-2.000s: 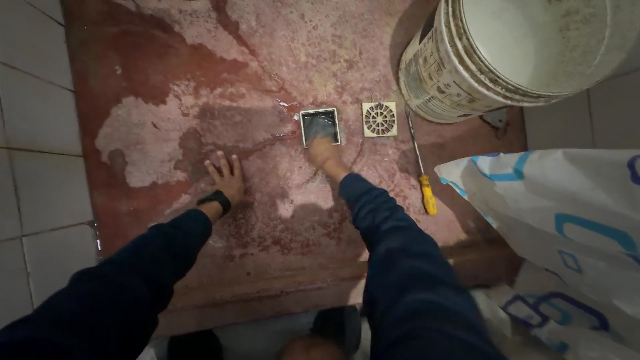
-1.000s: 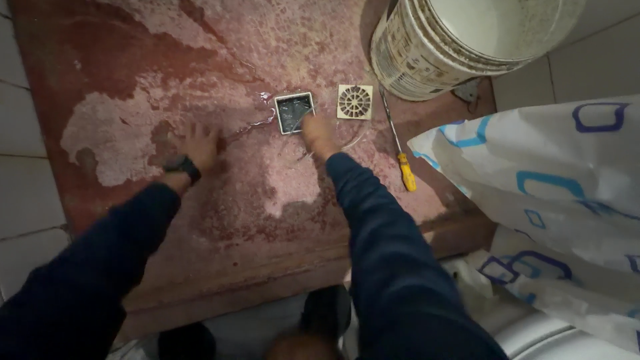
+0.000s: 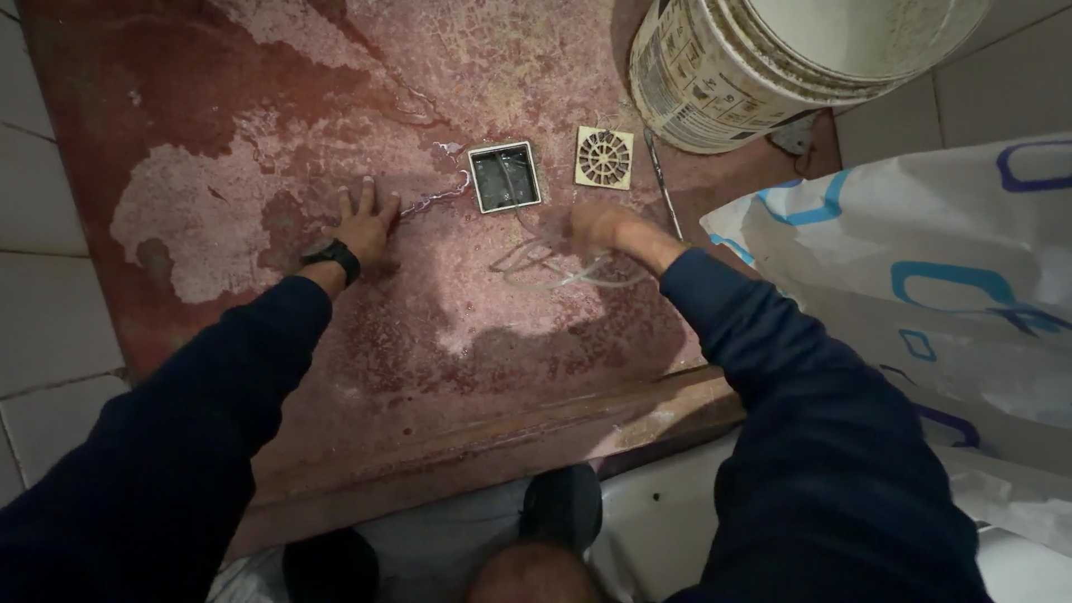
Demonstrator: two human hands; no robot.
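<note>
My left hand (image 3: 366,233), with a dark watch at the wrist, rests fingers spread on the worn red floor (image 3: 402,335), left of the drain. Blurred by motion, my right hand (image 3: 605,226) is right of and below the drain; its grip is not clear. Near it lies a loosely looped, pale thin tube or wire (image 3: 548,280), one end running up into the drain. The square floor drain (image 3: 505,177) is uncovered, with dark water inside. Its square slotted grate (image 3: 604,158) lies just to the right. A screwdriver's metal shaft (image 3: 662,184) shows beyond; my right forearm hides its handle.
A dirty white plastic bucket (image 3: 712,75) stands at the upper right, near the wall tiles. A patterned shower curtain (image 3: 946,251) hangs on the right. A raised curb (image 3: 502,444) crosses in front of my feet, and white wall tiles (image 3: 42,310) border the left.
My right hand has moved out of the drain to the right. Loops of the pale tube or wire now show on the floor. The screwdriver's yellow handle, visible before, is now hidden.
</note>
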